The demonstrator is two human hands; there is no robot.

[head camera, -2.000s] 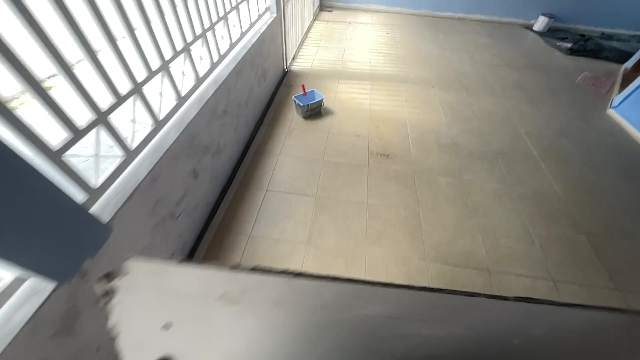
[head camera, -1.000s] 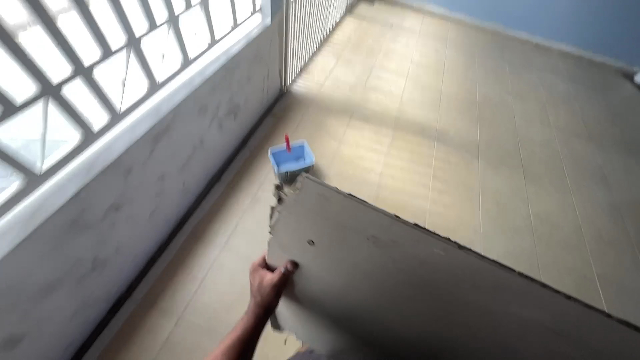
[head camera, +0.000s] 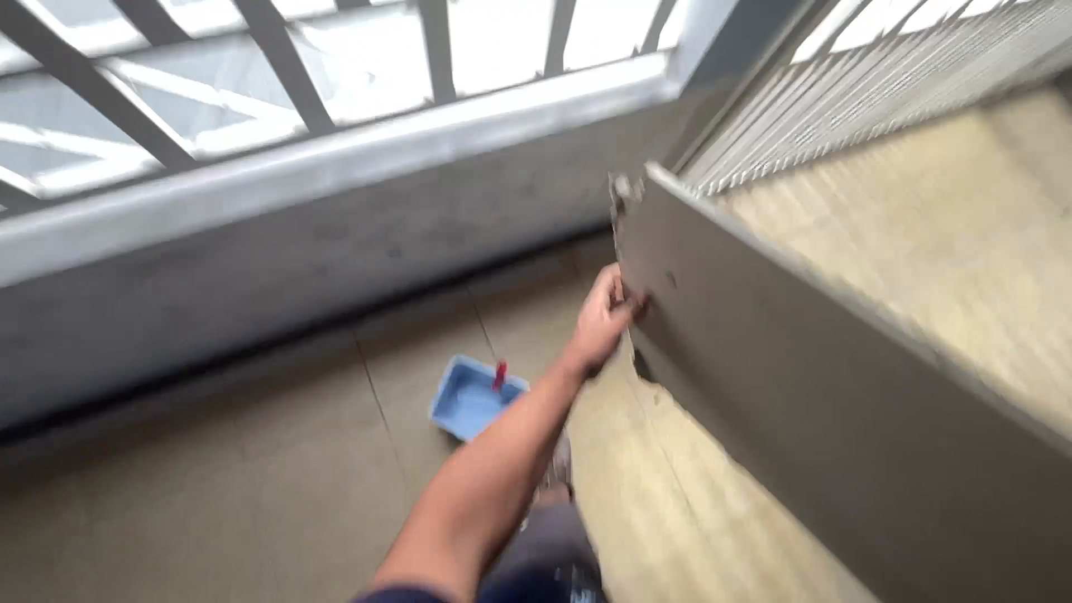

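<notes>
My left hand grips the ragged left end of a large grey board, with the thumb on its near face and the fingers at the broken edge. The board stands tilted on edge and runs out of view at the lower right. A small hole shows in it just above my thumb. My right hand is outside the view. Below and left of my left hand, a blue plastic tub with a red-handled tool at its rim rests on the floor, partly hidden by my forearm.
A low grey wall with a white metal grille above it runs along the far side. A slatted metal gate adjoins it at the upper right. Tan floor tiles surround the tub. My leg shows at the bottom.
The view has swung toward the wall and grille. My left hand, not visible two seconds ago, came into view holding the board's broken end and still grips it. The tub is now beside my forearm.
</notes>
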